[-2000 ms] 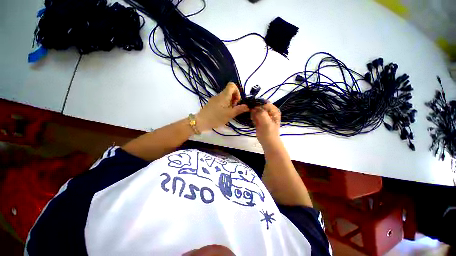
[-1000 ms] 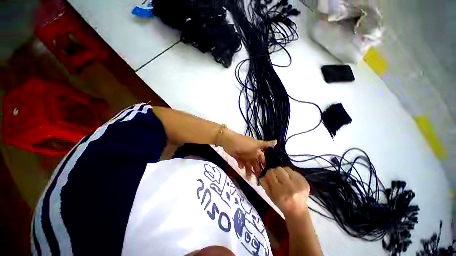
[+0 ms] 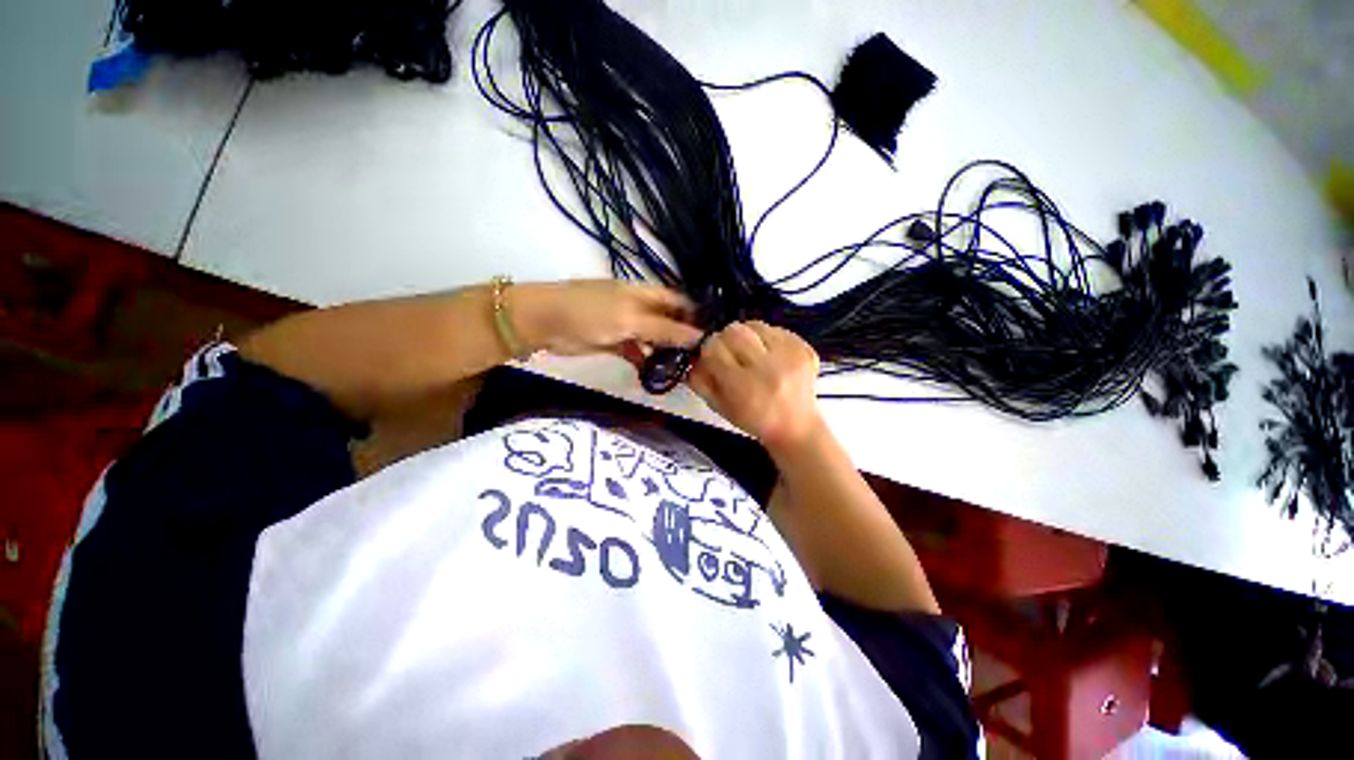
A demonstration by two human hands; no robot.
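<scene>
A thick hank of loose black cables [image 3: 965, 330] sweeps across the white table, with dark connector ends [image 3: 1181, 290] fanned at its right end. My left hand [image 3: 594, 316] and my right hand [image 3: 757, 374] meet at the table's front edge, in front of the hank's bend. Between their fingertips is a small black cable coil [image 3: 668, 365] with its loops showing. The fingers of both hands are closed around it and partly hide it.
A dense heap of black cable loops [image 3: 297, 33] lies at the upper left beside a blue patch [image 3: 118, 66]. A small black fringed bunch [image 3: 884, 92] lies behind the hank. More connector ends [image 3: 1310, 423] lie at the far right. Red stools [image 3: 1091, 686] stand below the table.
The view has swung back from its tilt of one second ago, so the phone and the plastic bag are out of the picture. The coil's loops now show below my fingertips.
</scene>
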